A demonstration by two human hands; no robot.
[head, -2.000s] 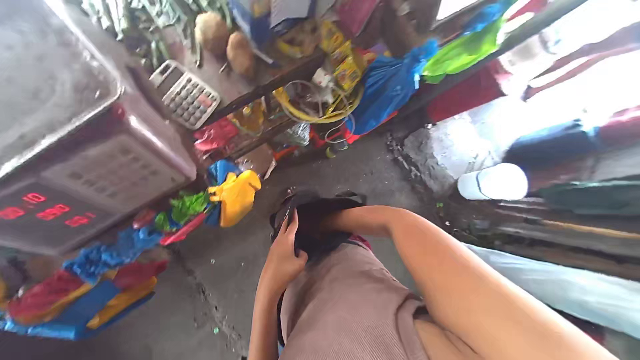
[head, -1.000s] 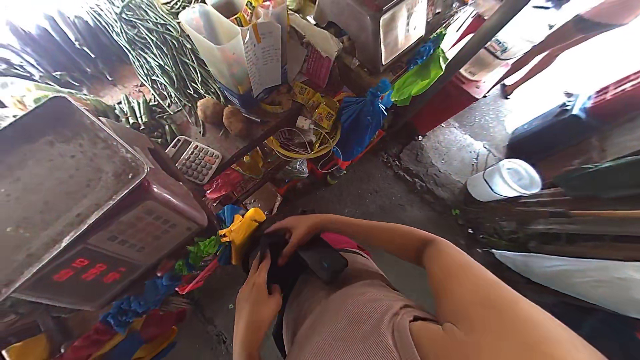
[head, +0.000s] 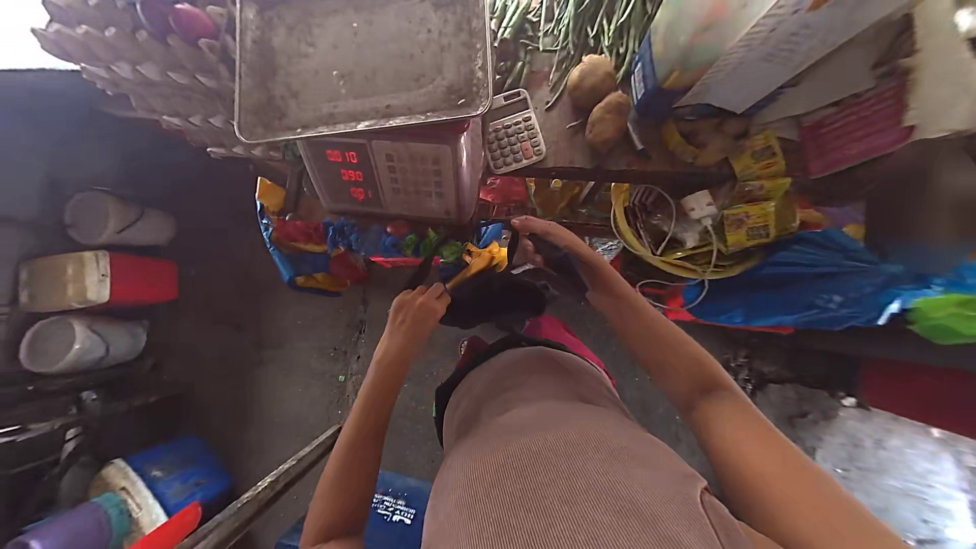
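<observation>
A black bag or pouch (head: 494,299) hangs in front of my waist, its strap or edge running up to both hands. My left hand (head: 418,309) is closed on its left strap, below the digital scale (head: 423,179). At the right side is my right hand (head: 550,242), bent around the black material; a dark object lies along its palm, too blurred to name. Between the hands shows a yellow plastic bag (head: 482,261), one of several coloured bags hanging under the scale.
A calculator (head: 515,132) and potatoes (head: 608,120) lie on the wooden stall beside green beans (head: 587,27). Egg trays (head: 152,76) are at the upper left. Yellow coiled tubing (head: 686,263) and a blue plastic bag (head: 808,278) hang at the right. Buckets (head: 84,343) stand left.
My hands, close together at the black bag a second ago, are now apart with the bag between them. The view has swung strongly left.
</observation>
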